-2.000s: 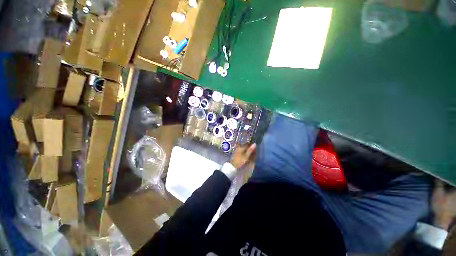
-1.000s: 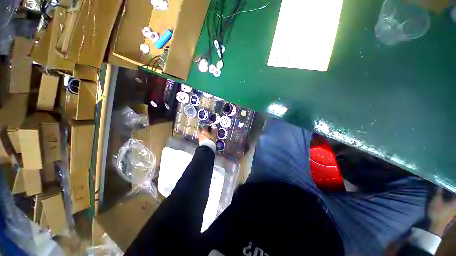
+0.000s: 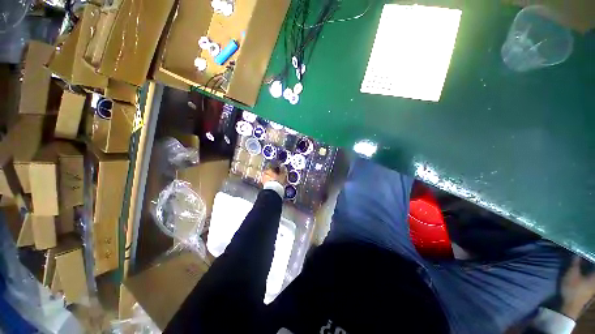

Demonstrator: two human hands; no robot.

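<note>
A dark tray sits low beside the bench, with rows of round housings, white, pink and dark. My left hand reaches down into the tray's near part, among the housings. The hand is small and blurred, and whether its fingers hold one is hidden. A dark blue-centred housing lies just right of my left wrist. My right hand is at the right edge of the picture beside my knee, blurred and partly cut off; its fingers cannot be made out.
The green bench holds a bright pale sheet, a clear plastic cup, dark wires and an open carton with a blue cell. A white container is below the tray. Cardboard boxes stand left. A red object is between my legs.
My left hand has moved left from the tray's near right corner to among the housings and stayed there. My right hand has come further into view at the right edge.
</note>
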